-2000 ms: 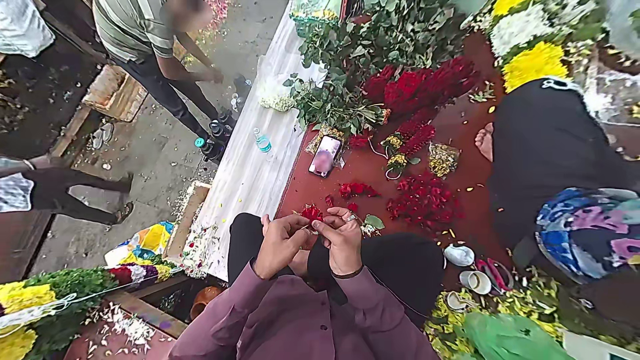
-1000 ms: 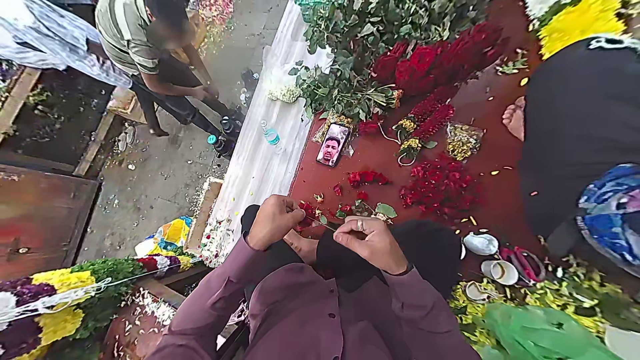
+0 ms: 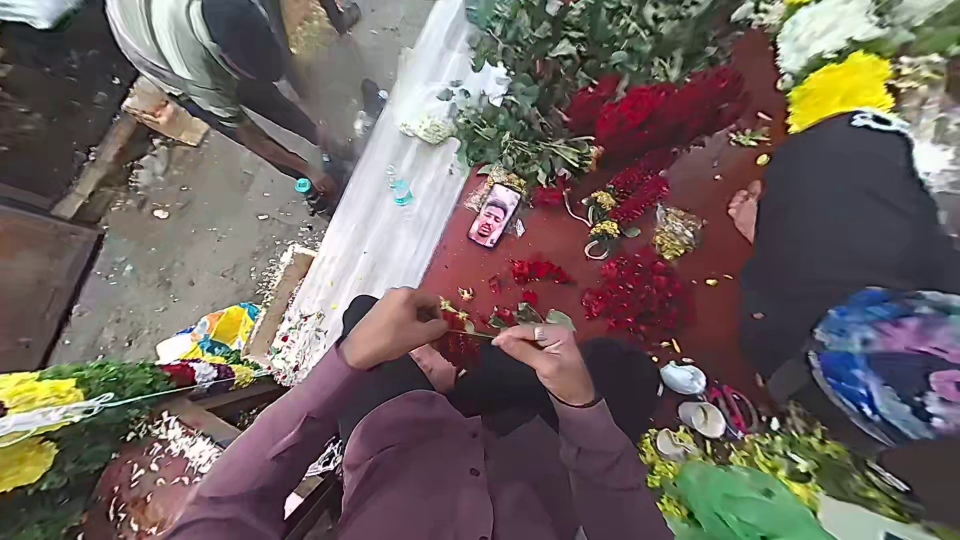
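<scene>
My left hand and my right hand are above my lap, a short distance apart, with a thin thread stretched between their pinched fingers. A ring is on the right hand. Red petals and green leaves lie just beyond the fingers. A row of red petals and a larger heap of red petals rest on the red-brown surface. Farther off, a smartphone leans or lies near the leafy rose stems, beside bundled red roses.
A white cloth strip with a clear bottle runs along the left. One person bends at the upper left; another sits at right in dark clothing. Pink-handled scissors, a white cup and a green plastic bag lie lower right.
Two seconds ago my hands were close together with something red at the fingers; now they are apart with the thread between them. The person at upper left has bent down, an arm reaching toward a dark bottle.
</scene>
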